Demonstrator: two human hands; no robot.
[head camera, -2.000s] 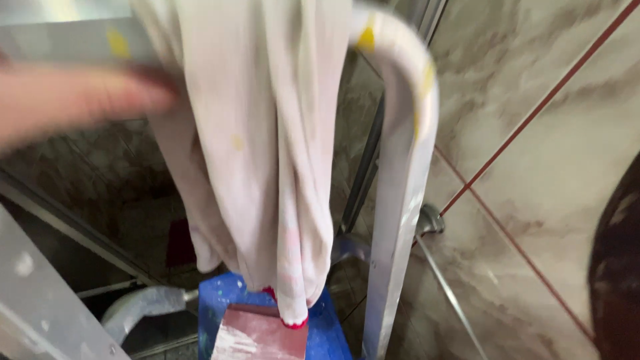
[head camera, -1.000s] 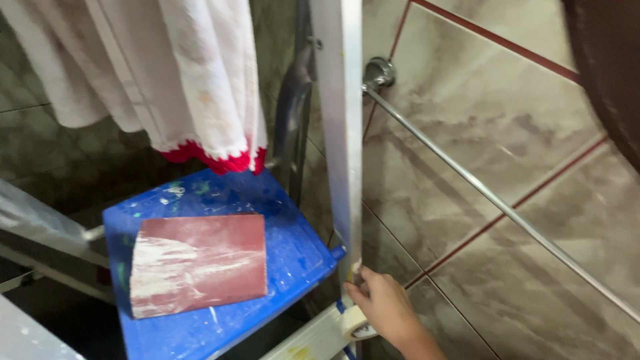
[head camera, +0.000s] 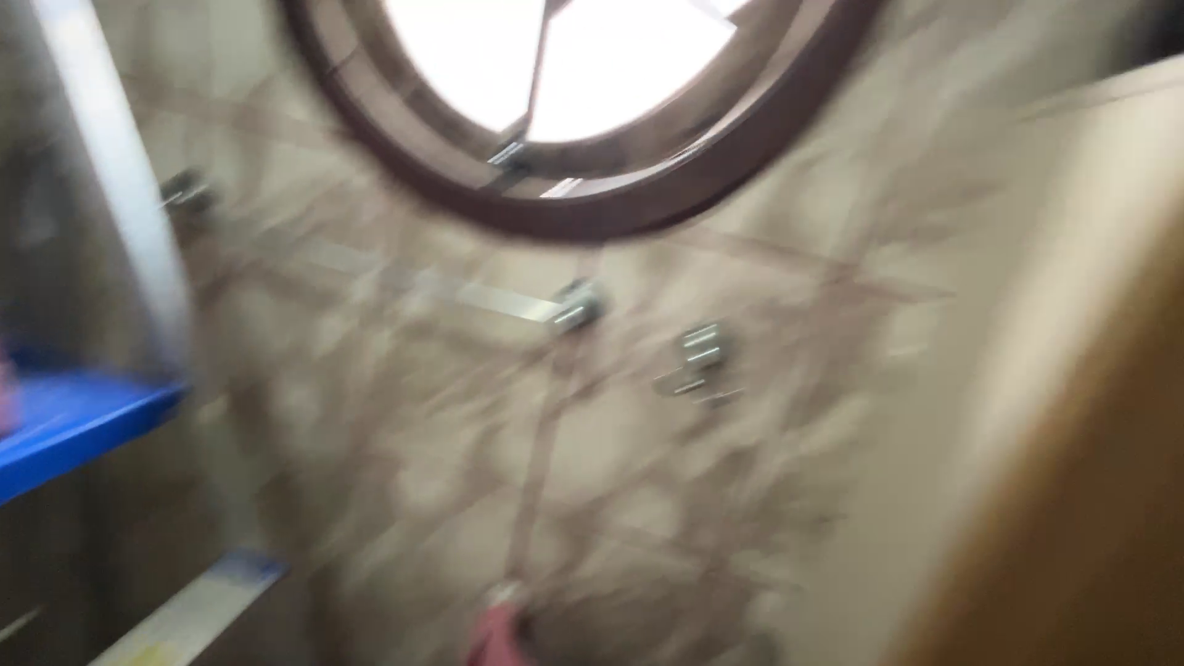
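Neither my left hand nor my right hand can be seen in the head view, which is heavily blurred. At the left edge is part of a metal stepladder with a blue platform. A pale ladder step with a yellow mark shows at the lower left. A sliver of something pink lies at the platform's left edge, too cut off to identify.
A marbled tile wall fills the middle, with a round dark-framed window or mirror, a metal towel bar and a metal wall fitting. A pink object is at the bottom; a brown-edged surface stands right.
The view has swung far to the right. The hand that touched the ladder's rail one second ago is out of view, and so is the white cloth with the red trim.
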